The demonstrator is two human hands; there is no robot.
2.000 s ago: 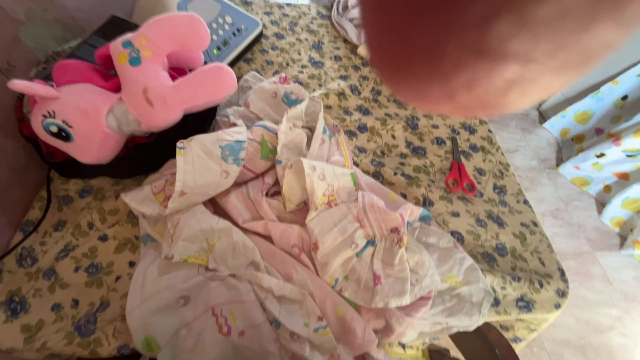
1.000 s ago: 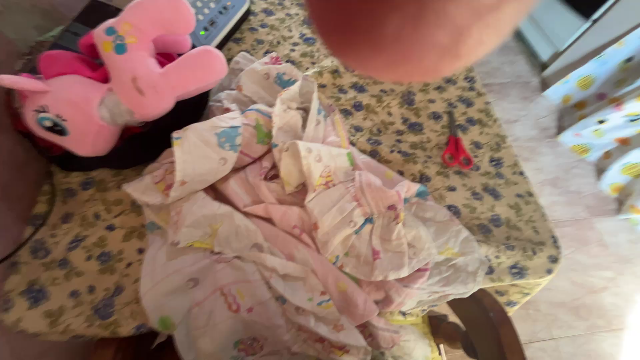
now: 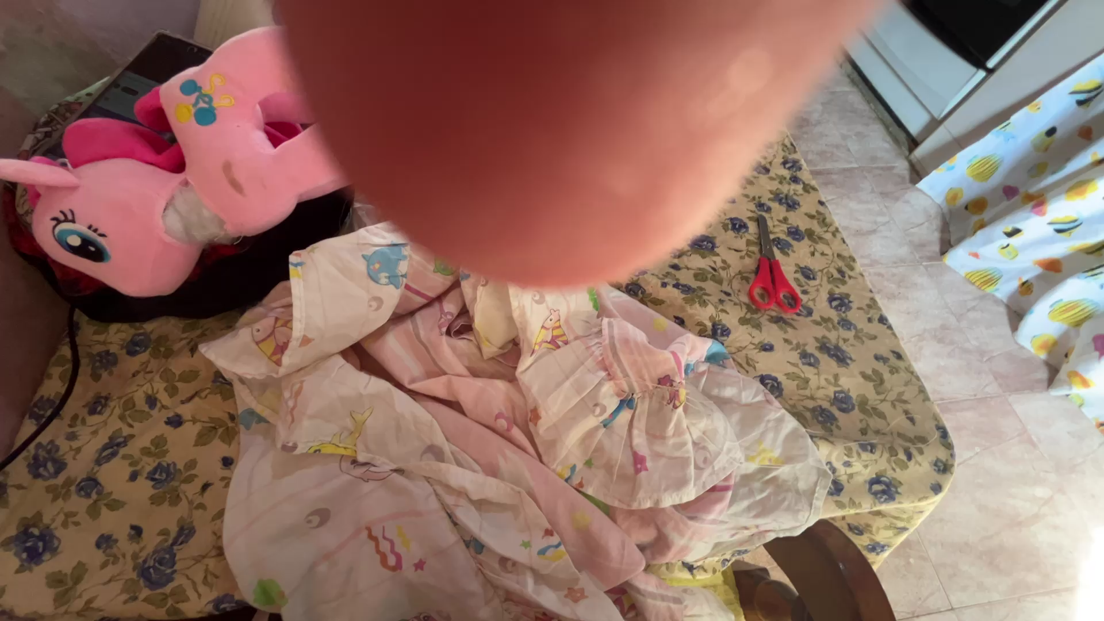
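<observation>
A blurred fingertip (image 3: 552, 147) of one of my hands is very close to the camera, covering the upper middle of the view. Whether it belongs to my left or right hand cannot be told, and the other fingers are hidden. Beyond it, a crumpled pink and white printed cloth (image 3: 535, 448) with gathered ruffles lies on a table with a floral tablecloth (image 3: 828, 371). Red-handled scissors (image 3: 774, 280) rest on the tablecloth right of the cloth, blades pointing away. No hand is seen touching the cloth or scissors.
A pink plush pony (image 3: 121, 224) lies on a dark item at the left, near a black cable (image 3: 71, 379). A dark wooden chair part (image 3: 832, 573) shows at the table's front edge. A patterned curtain (image 3: 1035, 207) hangs at the right above the tiled floor (image 3: 949, 345).
The blurred fingertip has moved left and lower in the view and covers much more of it. The cloth and scissors lie as before.
</observation>
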